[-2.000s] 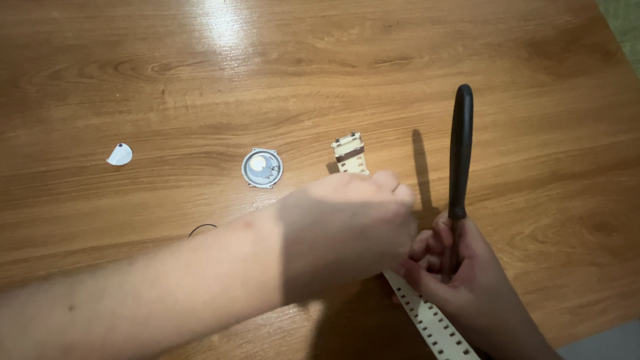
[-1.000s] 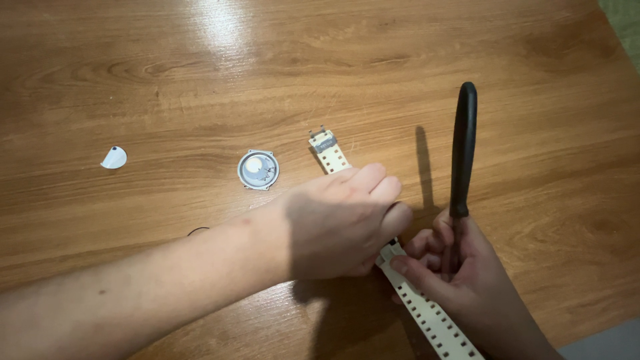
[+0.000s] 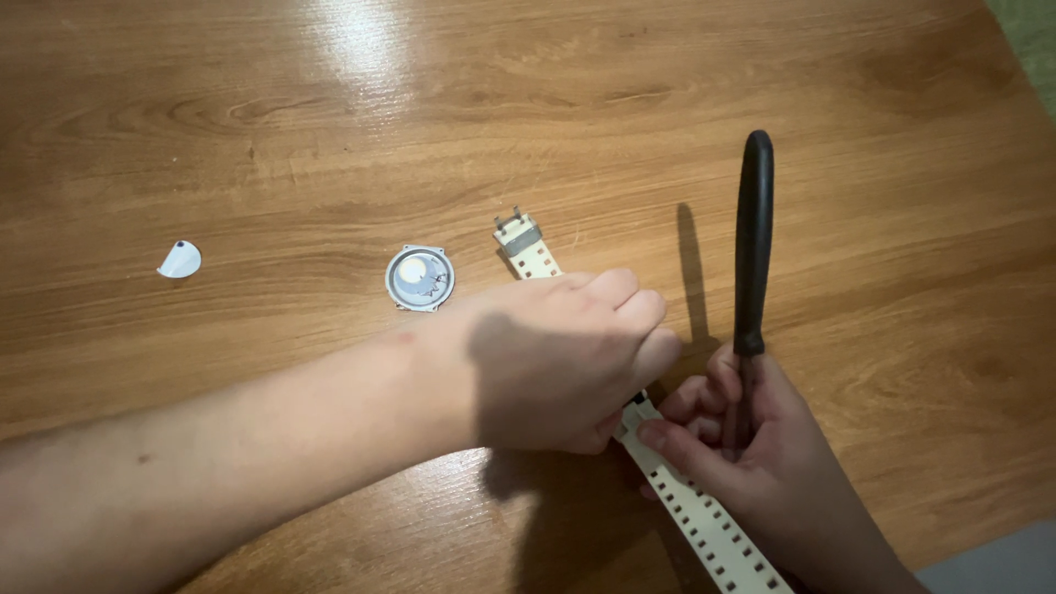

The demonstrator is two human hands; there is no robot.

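Note:
My left hand point(image 3: 569, 363) is closed around the middle of a cream watch, whose case is mostly hidden under the fingers. The buckle end of the perforated strap point(image 3: 536, 257) sticks out beyond the knuckles. My right hand point(image 3: 734, 445) pinches the other strap half point(image 3: 701, 520) near the case between thumb and fingers. Also held in my right hand is a knife with a black handle point(image 3: 752, 247), handle up, its blade passing down behind the fingers into the palm. A round metal watch case back point(image 3: 420, 279) lies on the wood table to the left of the buckle.
A small white, partly round piece of film or paper point(image 3: 181, 260) lies farther left on the wooden table point(image 3: 247, 181). The table's edge runs down the upper right corner. A grey surface shows at the lower right.
The buckle end of the strap has swung left, closer to the round case back. My left hand has shifted slightly on the watch. My right hand and the knife have stayed nearly still.

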